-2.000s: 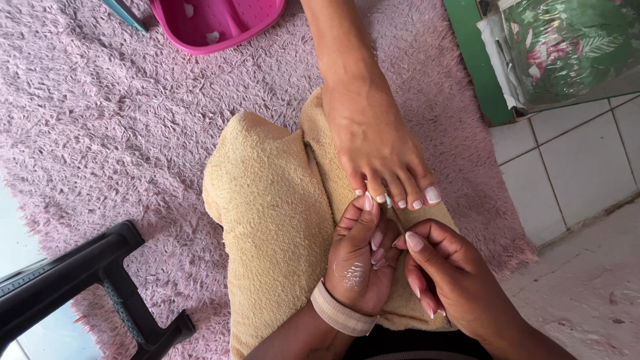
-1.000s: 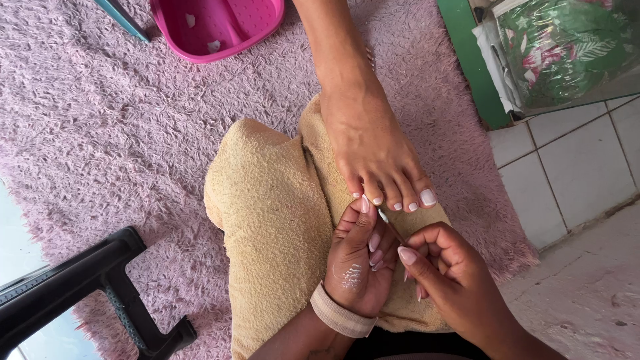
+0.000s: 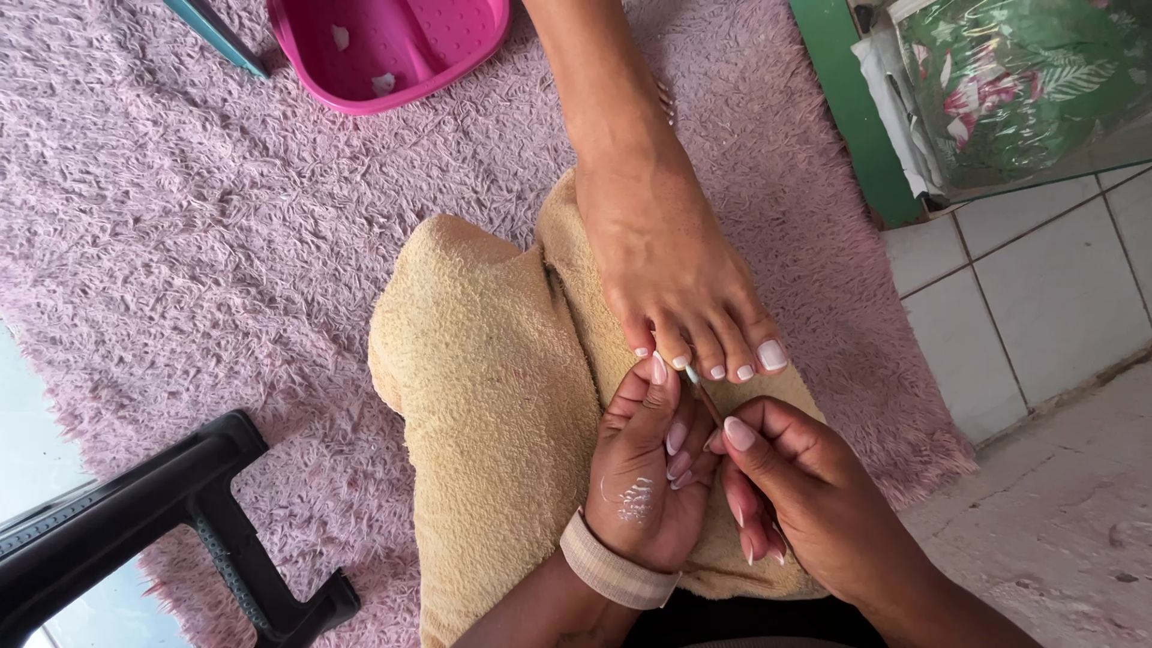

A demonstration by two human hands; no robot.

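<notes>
Another person's bare foot (image 3: 661, 243) rests on a yellow towel (image 3: 495, 387) over my lap, its toenails painted white. My left hand (image 3: 648, 468), palm up with white streaks near the thumb and a beige band at the wrist, has its thumb and a finger at the smaller toes. Between the thumb and fingers of my right hand (image 3: 792, 477) is a thin stick (image 3: 708, 403), its pale tip beside the second-smallest toe. Whether that tip is cotton or bristle cannot be told.
A shaggy pink rug (image 3: 225, 198) lies below. At the top is a pink plastic basin (image 3: 396, 67) with white scraps, beside a teal bar (image 3: 220, 36). A black frame (image 3: 135, 513) stands lower left. A green-edged glass piece (image 3: 1026, 99) is at the upper right, near white floor tiles (image 3: 1062, 297).
The stick in my right hand has moved back to the toes from slightly lower a second ago. My left hand stays at the smaller toes.
</notes>
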